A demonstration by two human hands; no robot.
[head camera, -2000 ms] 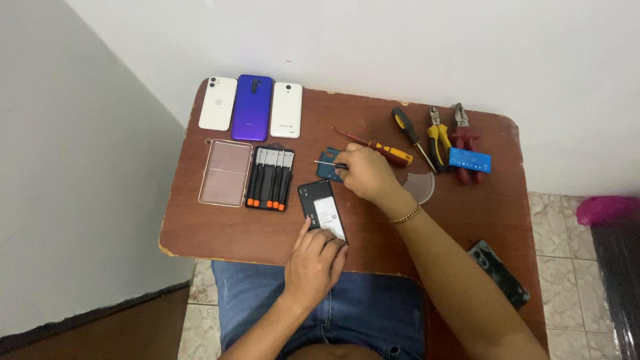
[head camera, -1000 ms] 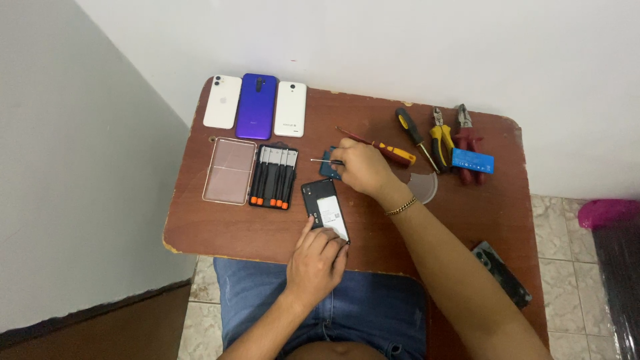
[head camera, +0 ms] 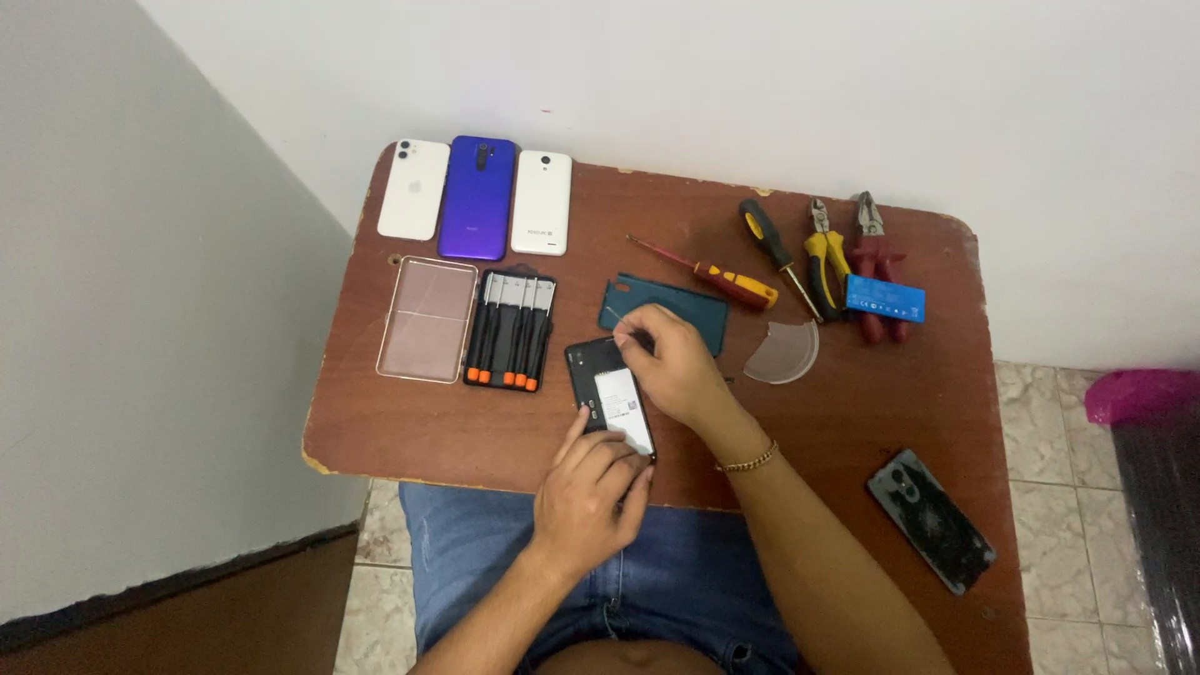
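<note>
A black smartphone without its back cover point(head camera: 588, 380) lies on the brown table, its white battery point(head camera: 622, 410) showing. My left hand point(head camera: 592, 483) rests its fingers on the phone's lower part. Over its upper right corner, my right hand point(head camera: 661, 352) pinches a small screwdriver point(head camera: 614, 314); its thin metal shaft points up and left, and its handle is mostly hidden by the fingers. Behind that hand lies a dark teal phone back cover point(head camera: 689, 314). A precision screwdriver set in a black case point(head camera: 509, 328) sits to the left, beside a clear plastic lid point(head camera: 427, 320).
A white phone point(head camera: 413, 192), a purple phone point(head camera: 477, 202) and another white phone point(head camera: 542, 204) line the back left. Further right are a red-yellow screwdriver point(head camera: 736, 284), a black-yellow screwdriver point(head camera: 769, 234), yellow pliers point(head camera: 827, 258), red pliers point(head camera: 877, 253), a blue battery point(head camera: 886, 298) and a dark phone point(head camera: 928, 520).
My right hand has moved from over the teal cover down toward the phone's upper right corner, leaving more of the cover in sight. My left hand stays on the phone.
</note>
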